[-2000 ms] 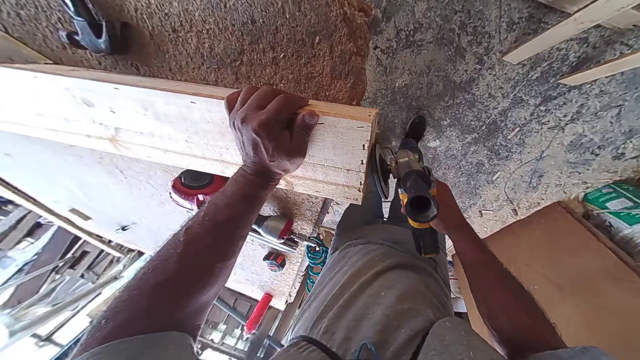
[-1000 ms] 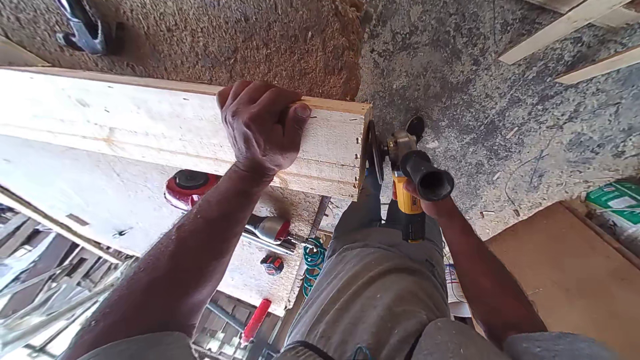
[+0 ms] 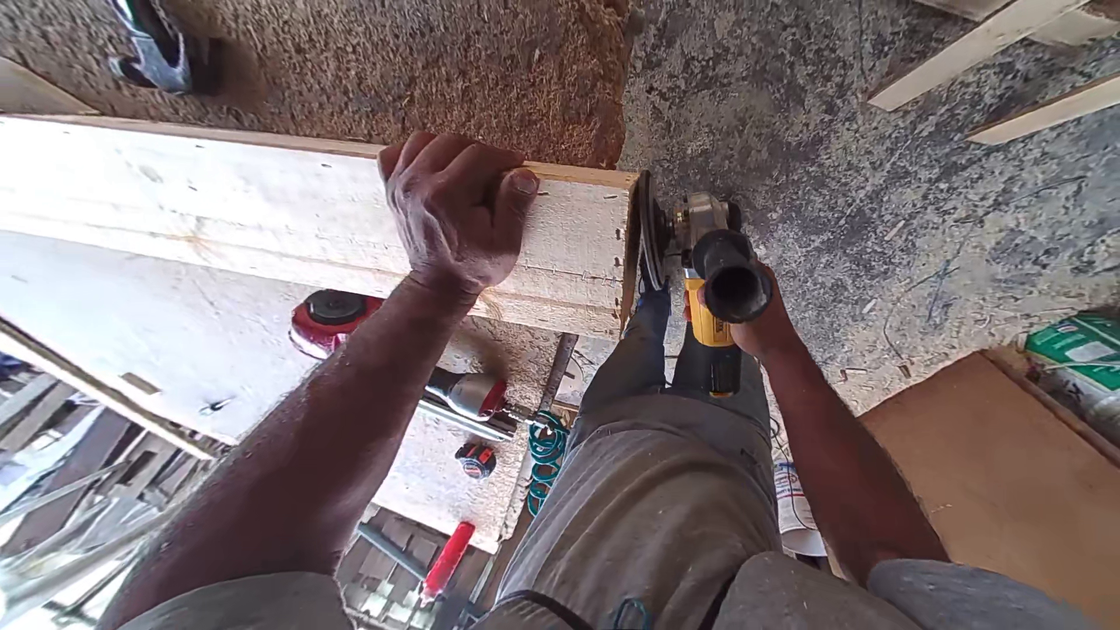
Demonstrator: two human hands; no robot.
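Note:
My left hand (image 3: pixel 459 210) grips the far edge of a long wooden board assembly (image 3: pixel 577 232), its fingers curled over the edge and the thumb lying on the pale face. My right hand (image 3: pixel 754 315) is closed around the yellow and black body of an angle grinder (image 3: pixel 710 306), partly hidden behind the tool's black side handle. The grinder's disc (image 3: pixel 649 232) stands edge-on against the board's right end; its contact face is hidden. Below the board lie a red and black tool (image 3: pixel 332 319), a pneumatic tool (image 3: pixel 472 394) and a tape measure (image 3: pixel 475 459).
A clamp (image 3: pixel 171 61) rests on the sawdust-covered surface at the upper left. A teal coiled hose (image 3: pixel 544 459) hangs near my clothes. Wooden strips (image 3: pixel 980 52) lie at the upper right, a brown panel (image 3: pixel 997 472) and a green bag (image 3: pixel 1081 350) at the right. A red-handled tool (image 3: pixel 448 560) is below.
The grinder has shifted and tilted in my right hand, and its disc now stands higher along the board's end than two seconds ago. My left hand keeps its hold on the board.

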